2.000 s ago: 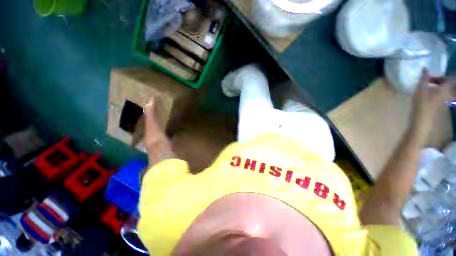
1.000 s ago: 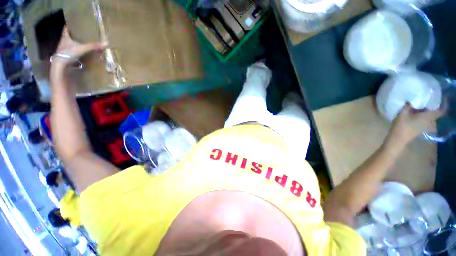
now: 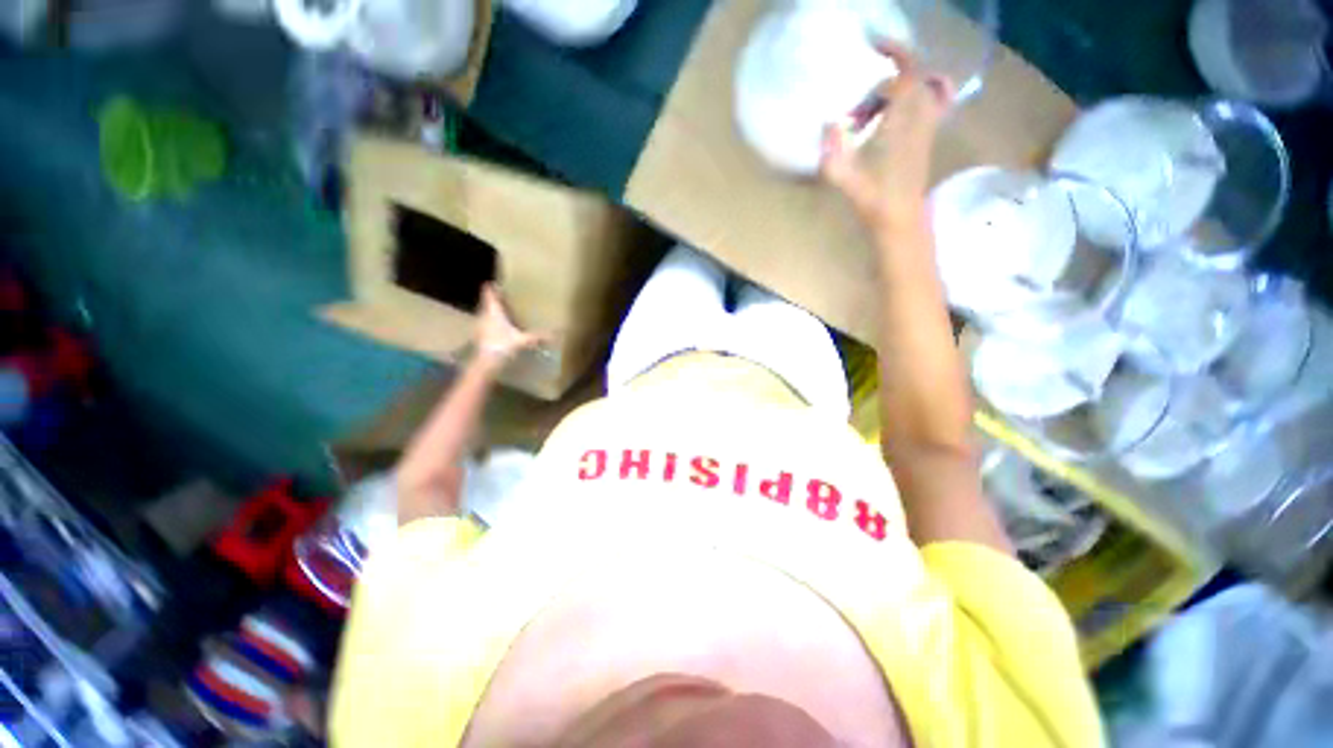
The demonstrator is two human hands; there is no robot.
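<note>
A brown cardboard carton with a dark cut-out hole stands tilted left of my legs. My left hand grips its wall at the edge of the hole. My right hand holds the near right side of a jar unit, with fingers and thumb spread around its rim. The unit has a white base and clear wall, over a cardboard sheet on the bench. A small dark patch shows between my right fingers. The image is blurred, and the fingertips of my left hand are partly hidden.
Several jar units crowd the bench at right. A yellow crate with loose parts is beside my right arm. More clear units lie low at left, partly hidden by my left arm. A green bin and red stools are on the floor.
The carton was large and high at far left; it now stands lower and closer to my legs, still in my left hand. The view has turned right. My right hand still holds a jar unit.
</note>
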